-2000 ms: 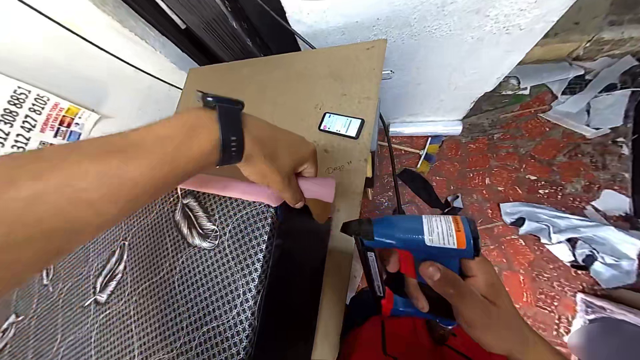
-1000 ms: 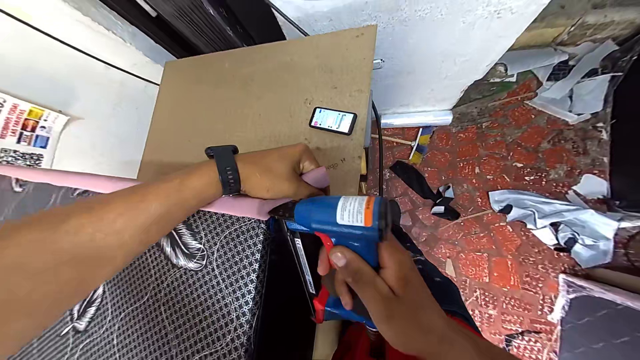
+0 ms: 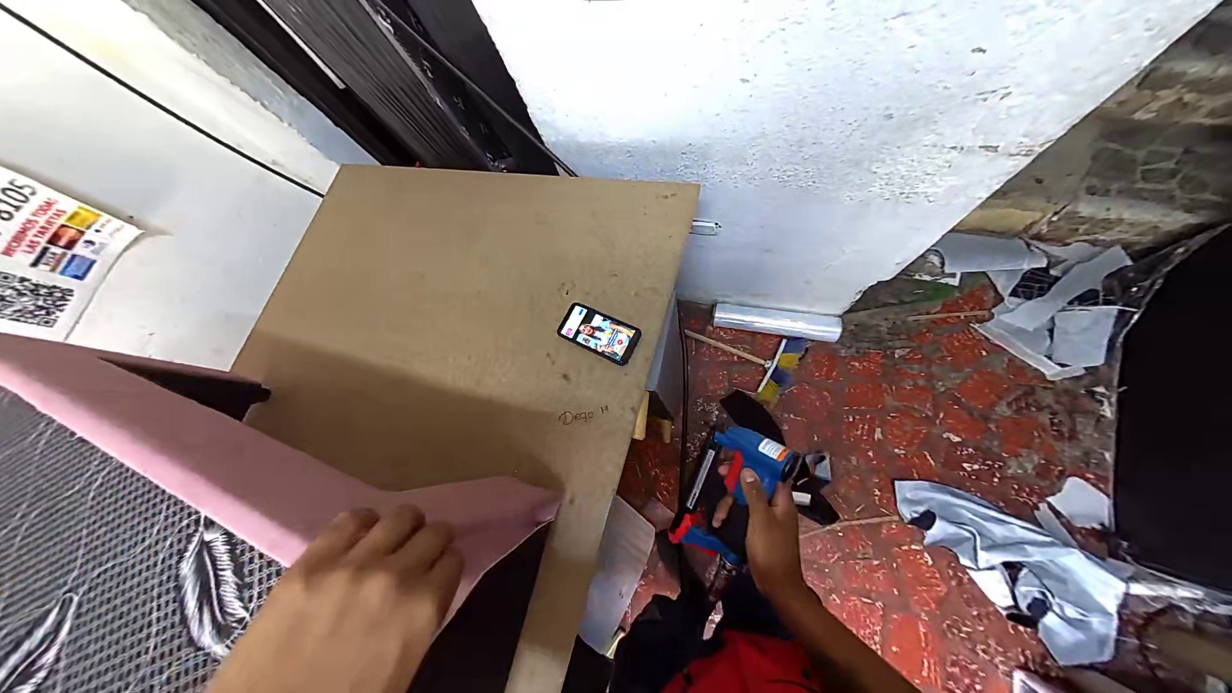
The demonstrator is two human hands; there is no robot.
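My left hand (image 3: 351, 597) lies, fingers bent, on the pink fabric (image 3: 289, 481) along the edge of a piece covered in dark patterned fabric with feather prints (image 3: 207, 582); whether it pinches the fabric cannot be told. A loose pink end spreads over the wooden board (image 3: 452, 279), beside a black underside. Low at the right, over the floor, my right hand (image 3: 770, 529) holds a blue and red staple gun (image 3: 756, 457) by its handle, away from the fabric. A phone (image 3: 599, 333) with its screen lit rests on the board.
White walls (image 3: 770, 144) stand behind and at the left, where a printed poster (image 3: 58, 250) hangs. On the red tiled floor (image 3: 866, 404) are a plastic-wrapped roll (image 3: 778, 321), a silvery cloth (image 3: 1011, 558), white scraps (image 3: 1059, 308) and a dark cable (image 3: 684, 404).
The staple gun has moved away from the pink fabric, out over the floor at the right. My left hand has shifted back toward me along the fabric, whose end now lies spread. The view has shifted.
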